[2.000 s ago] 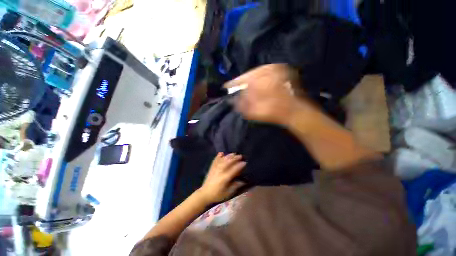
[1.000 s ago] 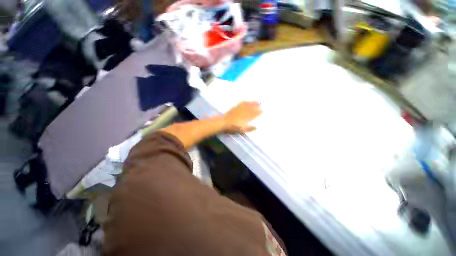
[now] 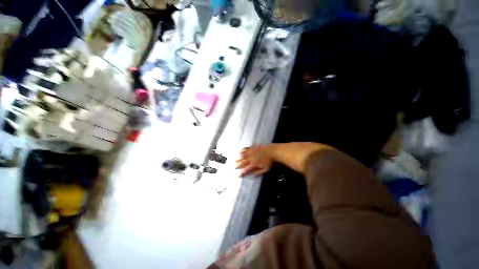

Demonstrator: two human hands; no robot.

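My right hand (image 3: 254, 160) rests on the front edge strip of the white sewing table (image 3: 157, 220), beside the needle end of the lockstitch machine (image 3: 210, 94). Its fingers are slightly apart and nothing shows in it. My left hand is not in the picture. A large heap of black garments (image 3: 346, 89) lies beyond my right forearm, on the right side of the table. The picture is blurred, so folds and single pieces in the dark heap cannot be told.
A pink piece (image 3: 206, 103) is on the machine head. Small metal tools (image 3: 262, 80) lie near the table edge. Pale stacked material (image 3: 79, 102) and a yellow object (image 3: 67, 198) are at the left. Pale and blue bags (image 3: 407, 186) lie at the right.
The view has swung from the side board and pink basket back to the machine and black heap. My left hand has left the picture; my right hand now shows at the table edge.
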